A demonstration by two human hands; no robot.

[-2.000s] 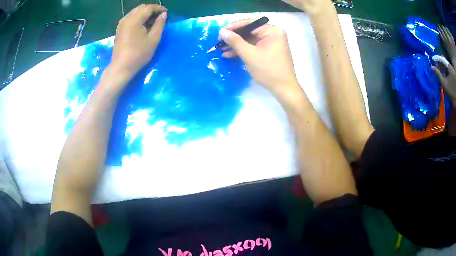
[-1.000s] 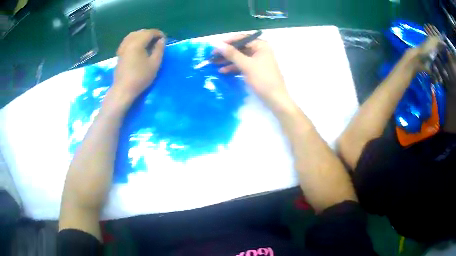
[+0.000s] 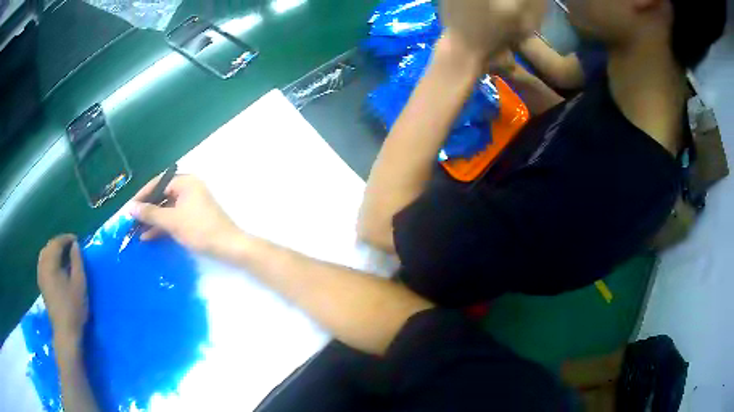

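My right hand [image 3: 189,216] holds a slim black pen-like tool [image 3: 166,182], probably tweezers, with its silver tip pointing down over the blue film. My left hand [image 3: 64,286] rests curled at the film's far left edge. Something dark shows between its thumb and fingers, but I cannot tell whether it is an object or shadow. The shiny blue film heap [image 3: 145,318] lies on the white sheet [image 3: 261,181], under and between my hands. What the tool tip touches is unclear.
Two phone-shaped frames [image 3: 98,157] lie on the green surface beyond my hands. Clear plastic [image 3: 323,84] lies past the sheet's corner. At the right, a neighbour's raised forearm [image 3: 410,137] crosses before blue film and an orange tray [image 3: 513,114]. Another person's arms show behind.
The view has swung right, showing more of the neighbour and tray. The neighbour's hand is now raised. My right hand still holds the tool; my left hand stays curled by the film.
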